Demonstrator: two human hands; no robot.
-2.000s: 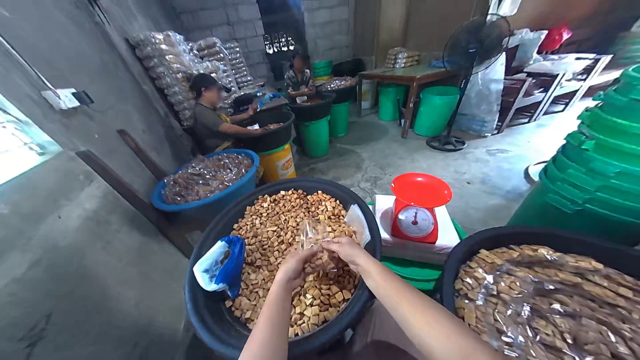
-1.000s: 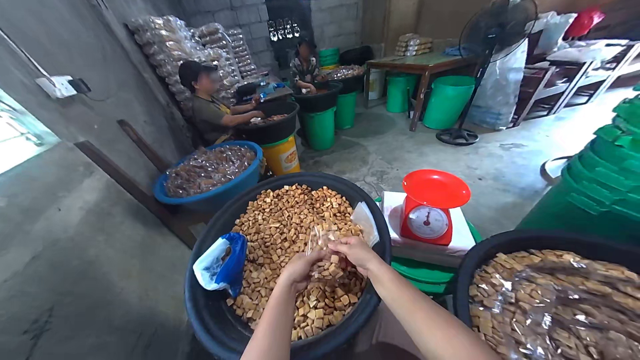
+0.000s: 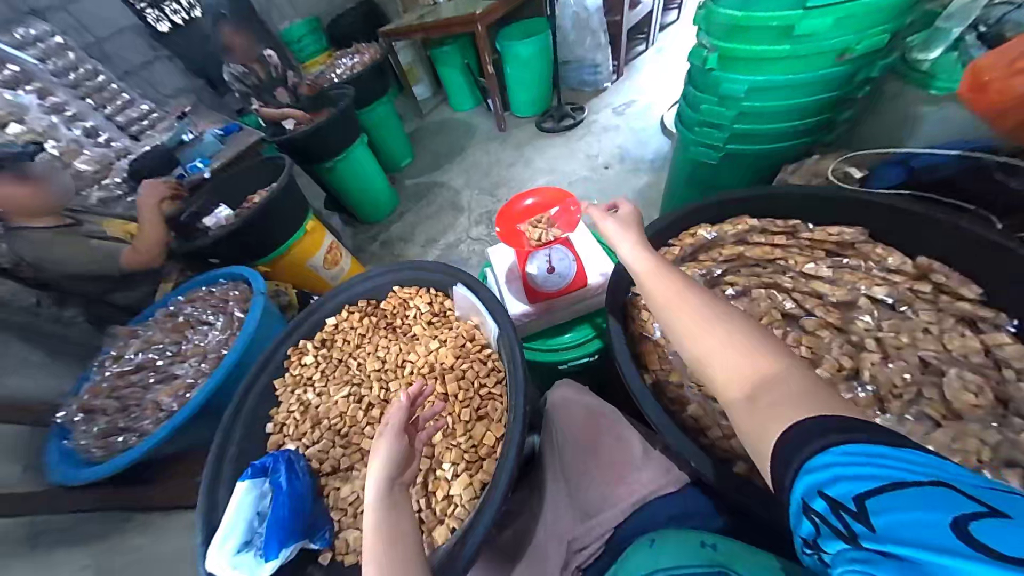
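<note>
Small square biscuit-like pieces (image 3: 384, 352) fill a round black tub (image 3: 512, 400) in front of me. Over these pieces is my left hand (image 3: 408, 432), fingers apart and holding nothing. My right hand (image 3: 616, 224) is by the right edge of the red pan (image 3: 564, 210) of a dial kitchen scale (image 3: 550, 268); whether its fingers hold the pan's rim or a bit of film is not clear. A clear bag of pieces (image 3: 542, 230) lies on the pan. A blue and white plastic pack (image 3: 272, 512) rests inside the tub at the lower left.
Filled clear bags (image 3: 848, 320) lie in a large black tub at right. A blue basin (image 3: 260, 308) of bags stands left. Stacked green tubs (image 3: 784, 88) rise behind. Two people sit at black tubs (image 3: 280, 172) at the back left. A wooden table (image 3: 448, 18) stands behind.
My hands have moved apart; earlier both held a clear bag over the tub. My right hand is now at the scale, and a bag lies on its formerly bare pan. The view has turned.
</note>
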